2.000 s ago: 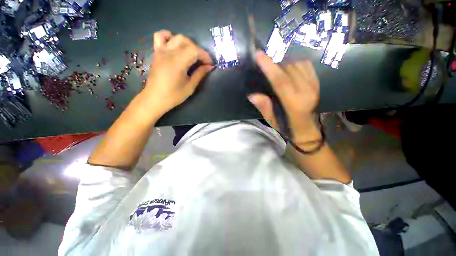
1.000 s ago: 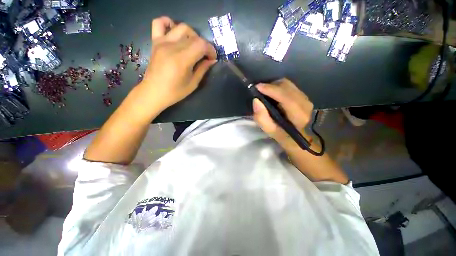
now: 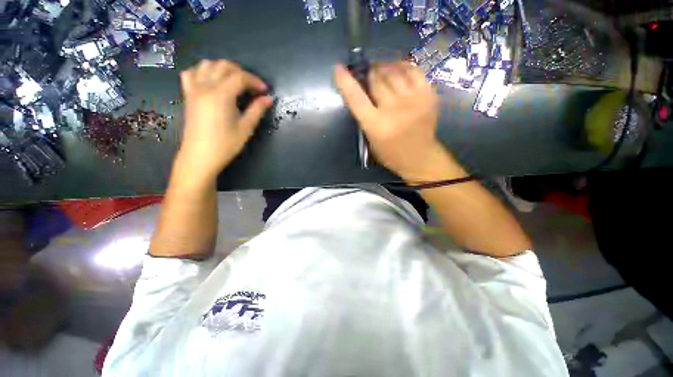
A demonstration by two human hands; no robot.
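Note:
My left hand (image 3: 218, 110) is over the bench left of centre. Its thumb and index fingertips are close together, and whether a small part is between them cannot be told. My right hand (image 3: 398, 110) is shut on the soldering iron (image 3: 358, 55), which stands nearly in line with the view and is blurred. A pale metal length (image 3: 363, 151) shows below the fingers. A few tiny dark bits (image 3: 286, 112) lie between the hands. A blue-and-silver circuit board (image 3: 319, 9) is at the top edge, touched by neither hand.
A large heap of boards (image 3: 92, 51) lies far left, with dark red components (image 3: 111, 132) before it. More boards (image 3: 491, 88) lie right, beside a tray of glittering metal parts (image 3: 561, 44). A yellow-green round item (image 3: 609, 121) is at the right bench edge.
The board between my hands is gone from there, and a board now shows at the top edge. My left hand has moved left and down, my right hand up with the iron turned more upright.

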